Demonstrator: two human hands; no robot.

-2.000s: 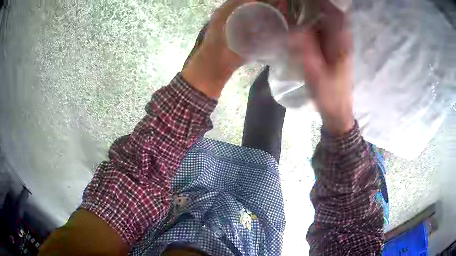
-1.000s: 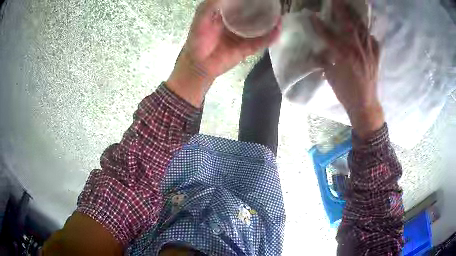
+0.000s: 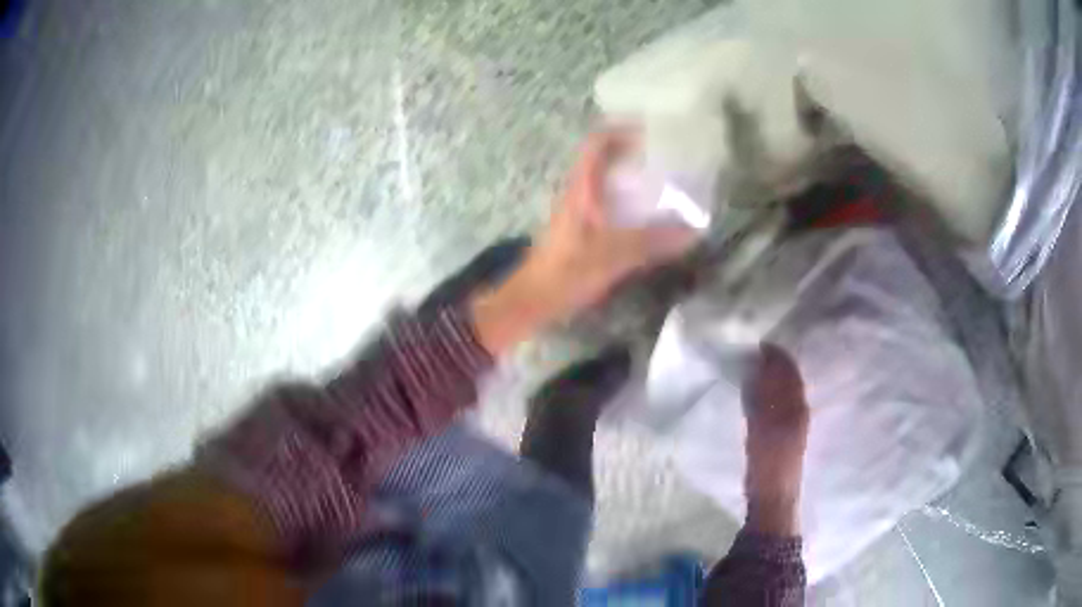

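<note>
My left hand [image 3: 599, 231] is stretched forward at the centre, fingers curled around a whitish plastic cup [image 3: 641, 193] with a bright glint on its side. My right hand [image 3: 777, 385] is lower and to the right, over a large crumpled white plastic bag [image 3: 884, 368]. Its fingers are blurred, and whether it holds anything cannot be told. The whole view is smeared by motion.
A pale bag or sheet [image 3: 914, 71] lies at the upper right, with a dark and red blurred patch [image 3: 852, 211] below it. Clear shiny plastic [image 3: 1035, 154] is at the right edge. A blue stool [image 3: 647, 583] shows at the bottom. Speckled floor [image 3: 273, 154] lies left.
The view has swung right, bringing the bag more fully into view. The cup in my left hand now sits lower in the picture. My right hand has moved down and appears over the bag.
</note>
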